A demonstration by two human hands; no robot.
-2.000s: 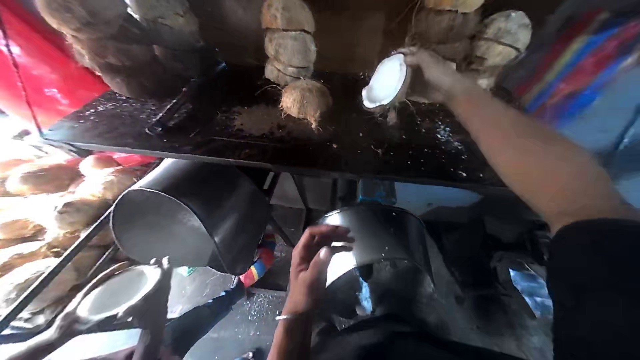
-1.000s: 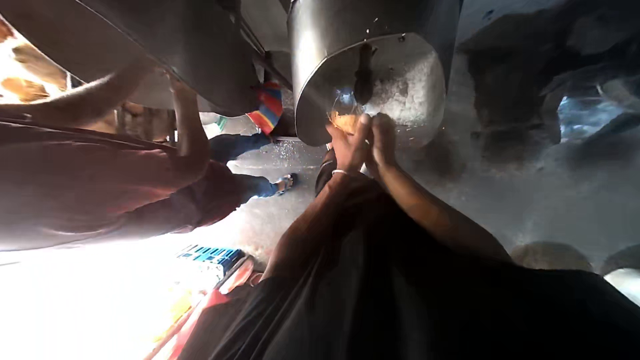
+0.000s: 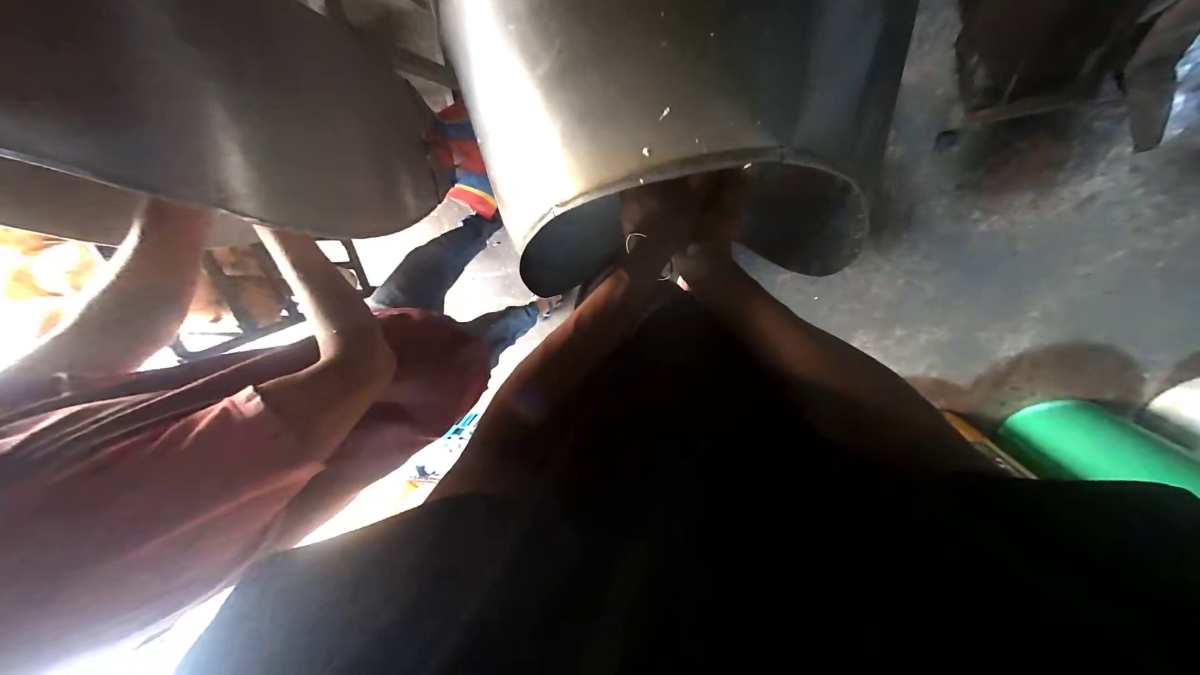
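Both of my forearms reach into the open mouth of a curved sheet-metal hood (image 3: 647,94). In the shadow under its rim, my left hand (image 3: 652,220) and my right hand (image 3: 708,211) are close together. Their fingers are too dark to make out, and I cannot see whether anything is between them. A thin band circles my left wrist. Small white flecks stick to the outside of the metal near the rim.
At left a co-worker in a dark red shirt (image 3: 281,422) has both arms under a second metal hood (image 3: 225,112). Striped cloth (image 3: 466,159) hangs between the hoods. A green cylindrical container (image 3: 1097,441) lies at lower right, on the grey floor (image 3: 947,300).
My right hand held a white-fleshed coconut half over the dark shelf two seconds ago; one second ago both hands were together at the hood's mouth. Now they are deeper under its rim. The view has tilted down.
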